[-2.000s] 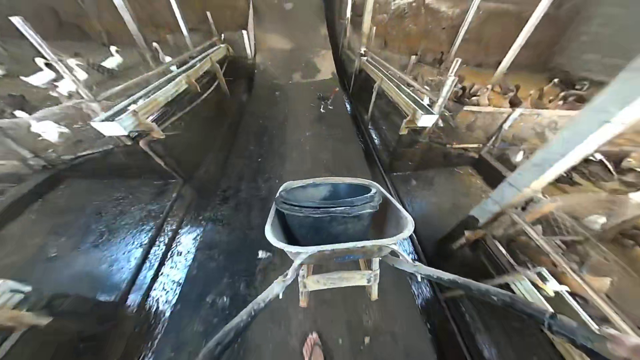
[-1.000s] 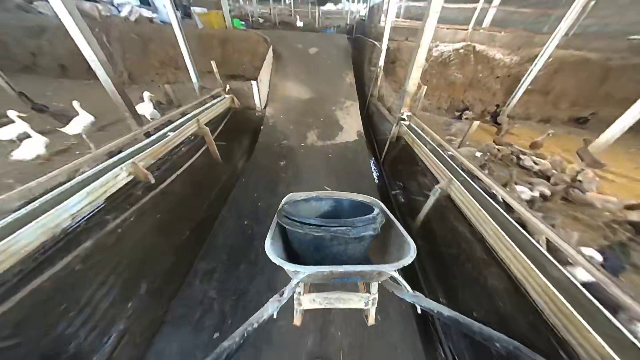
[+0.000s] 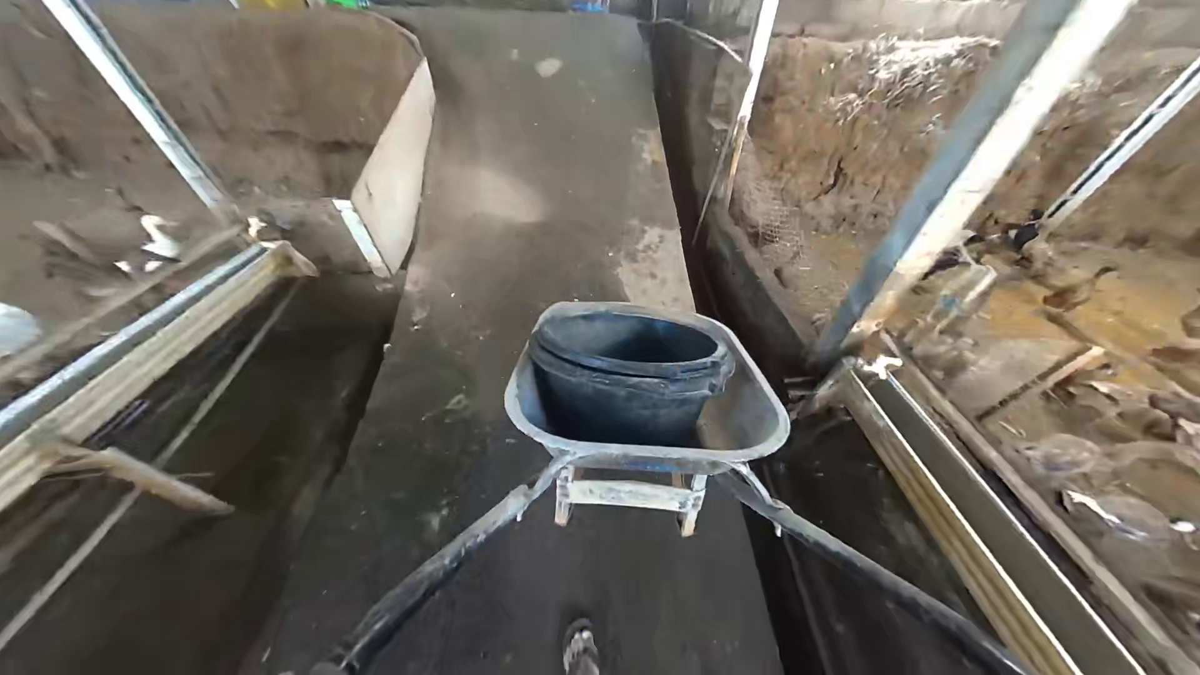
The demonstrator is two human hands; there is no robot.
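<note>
A metal wheelbarrow (image 3: 764, 422) stands in the middle of the view, its two long handles running back toward me past the lower edge. In its tray sits a dark plastic tub (image 3: 619, 403), apparently stacked in another, tilted slightly, with its inside in shadow. Neither my left hand nor my right hand shows; the handle ends where hands could be are at or beyond the frame's edge. One of my feet (image 3: 581, 647) shows at the bottom, between the handles.
A dark walkway (image 3: 525, 244) rises ahead between sunken sides. Long feed troughs (image 3: 141, 347) line the left, and another trough (image 3: 984, 525) the right. Ducks (image 3: 159, 239) stand in the left pen, many more birds (image 3: 1078, 291) in the right. A slanted post (image 3: 956, 178) stands close at right.
The wheelbarrow and I have advanced along the walkway; the sloping stretch and the pale panel at left are nearer. A bit of my right hand at the lower right edge two seconds ago is out of view.
</note>
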